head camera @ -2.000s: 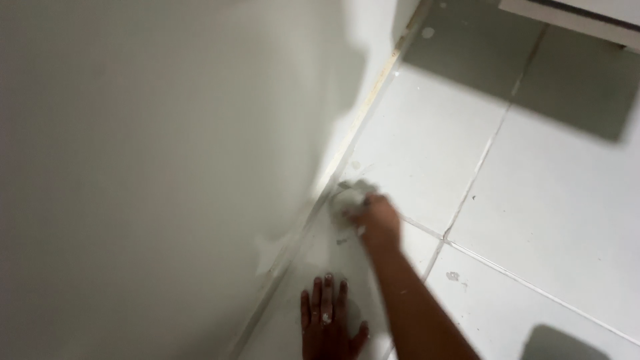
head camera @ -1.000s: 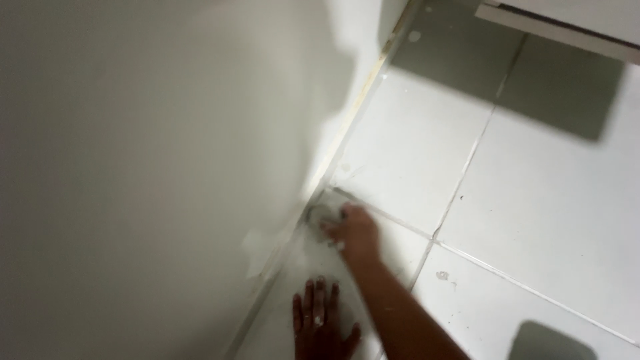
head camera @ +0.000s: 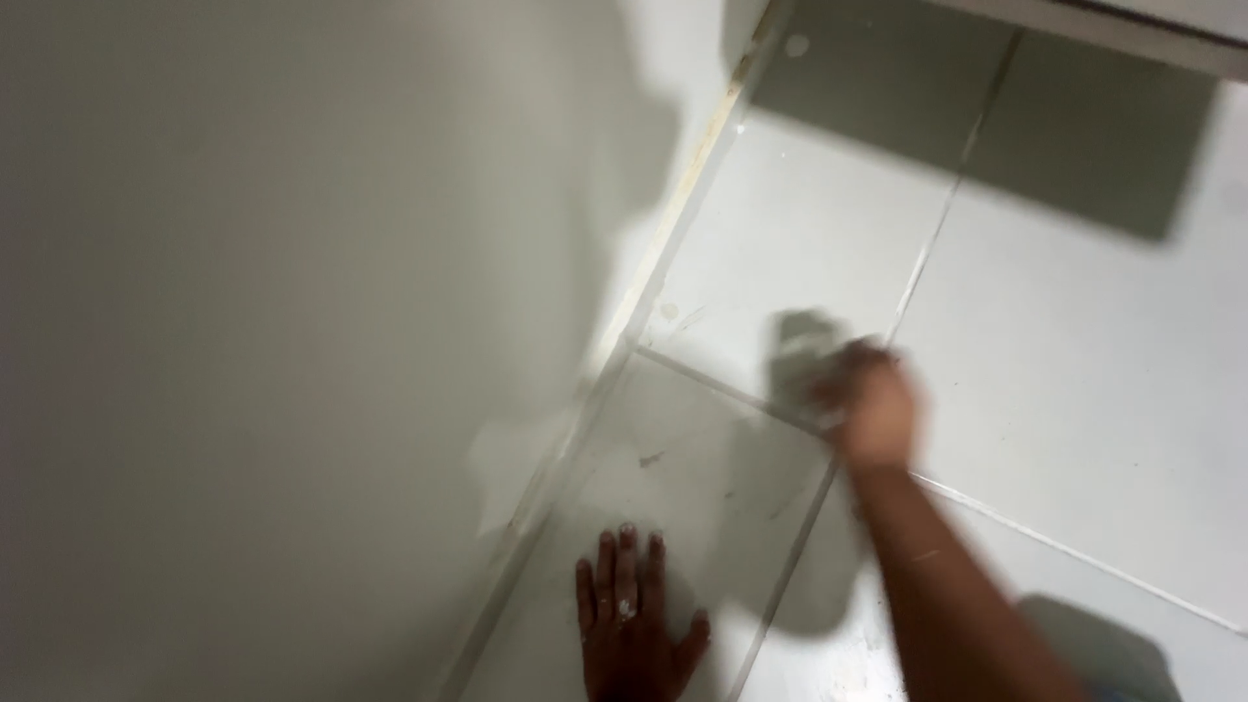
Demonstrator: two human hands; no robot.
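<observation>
My left hand lies flat on the white floor tiles, palm down with fingers spread, near the bottom of the view. Whitish residue marks its fingers. Up and to the right, my right hand is blurred by motion over the grout joint where tiles meet. A pale, wadded thing, perhaps a cloth or sponge, shows at its fingertips; blur and shadow hide its exact shape. Small dark smudges and a pale spot mark the tiles.
A plain wall fills the left side, meeting the floor along a pale, stained edge strip. At the upper right, the edge of a whitish raised object overhangs the floor and casts a dark shadow.
My right hand has moved right, away from the wall's foot, to the joint between the tiles. My left hand stays flat on the floor.
</observation>
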